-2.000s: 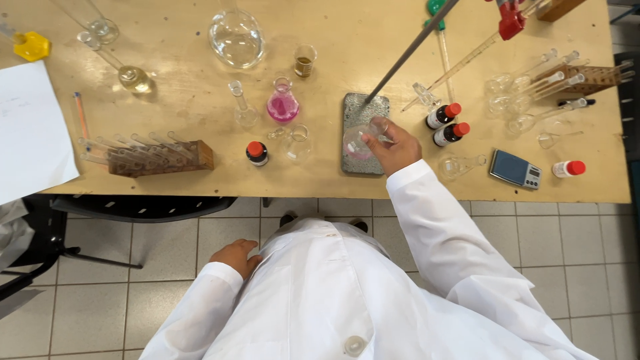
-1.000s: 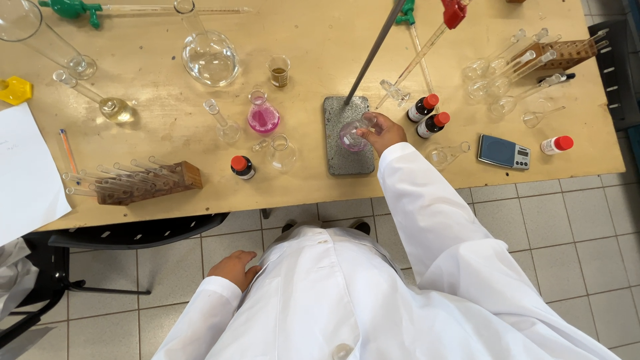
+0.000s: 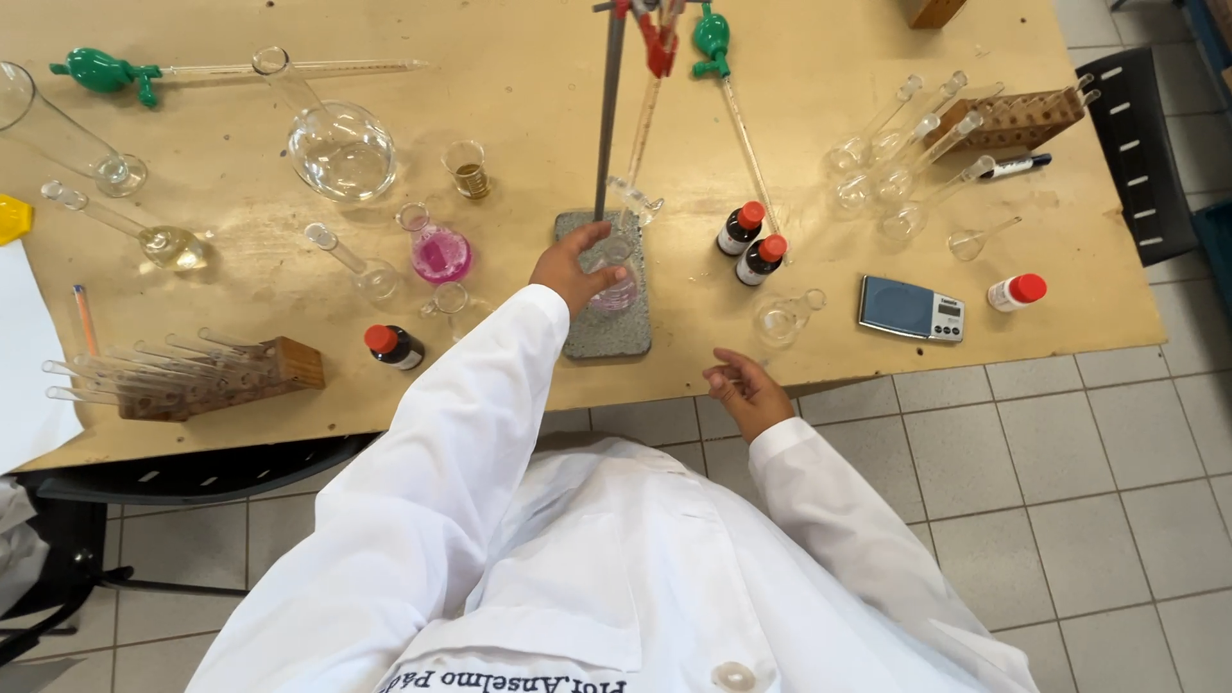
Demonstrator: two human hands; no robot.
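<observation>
My left hand (image 3: pixel 576 271) reaches over the stand's grey base plate (image 3: pixel 608 332), its thumb and fingers around an Erlenmeyer flask (image 3: pixel 613 279) with pale pink liquid. The flask is on the plate beside the stand's metal rod (image 3: pixel 610 115). Above it a burette (image 3: pixel 647 125) hangs in a red clamp (image 3: pixel 659 48), its stopcock (image 3: pixel 637 199) just over the flask. My right hand (image 3: pixel 751 390) is held at the table's front edge, fingers apart and slightly curled, holding nothing. Close by lies an empty glass flask (image 3: pixel 789 316), and behind it are two dark bottles with red caps (image 3: pixel 739 229).
Left of the plate are a flask of bright pink liquid (image 3: pixel 440 252), a dark bottle (image 3: pixel 395 346), a small beaker (image 3: pixel 467 171), a large round flask (image 3: pixel 342 154) and a test-tube rack (image 3: pixel 221 380). To the right are a pocket scale (image 3: pixel 910 308), a white bottle (image 3: pixel 1016 292) and several volumetric flasks (image 3: pixel 902 219).
My right hand has let go of the flask and drawn back to the table edge. My left hand has come up from beside my body to the flask.
</observation>
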